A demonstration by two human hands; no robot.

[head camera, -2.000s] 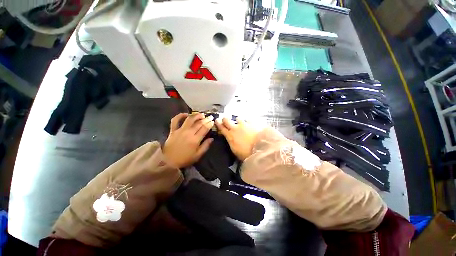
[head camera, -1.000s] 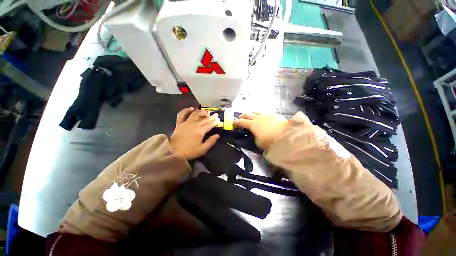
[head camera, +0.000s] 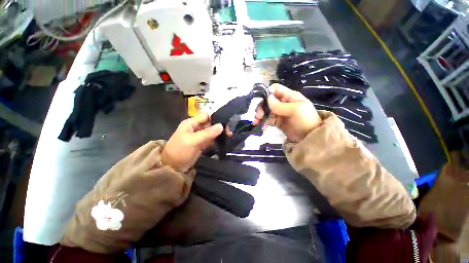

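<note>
My left hand (head camera: 193, 139) and my right hand (head camera: 293, 109) hold a black fabric piece (head camera: 232, 109) between them, lifted and curved into a loop in front of the machine head. A thin bright line shows at its right end by my right fingers. The yellow guide plate (head camera: 194, 106) shows under the sewing machine head (head camera: 177, 43), left of the held piece. Two round-ended black fabric pieces (head camera: 226, 192) lie on the table below my hands. A narrow black zipper (head camera: 254, 154) lies just above them, partly hidden by my right sleeve.
A zipper bundle (head camera: 326, 87) lies on the table at the right. A black pile (head camera: 95, 100) lies at the left on the grey table (head camera: 56, 190). Metal rails (head camera: 277, 25) over green panels are behind the head. A yellow line (head camera: 396, 61) marks the floor.
My hands have moved from the needle area and lifted the black piece up between them, with my right hand farther right. The yellow plate is uncovered. The whole view has shifted.
</note>
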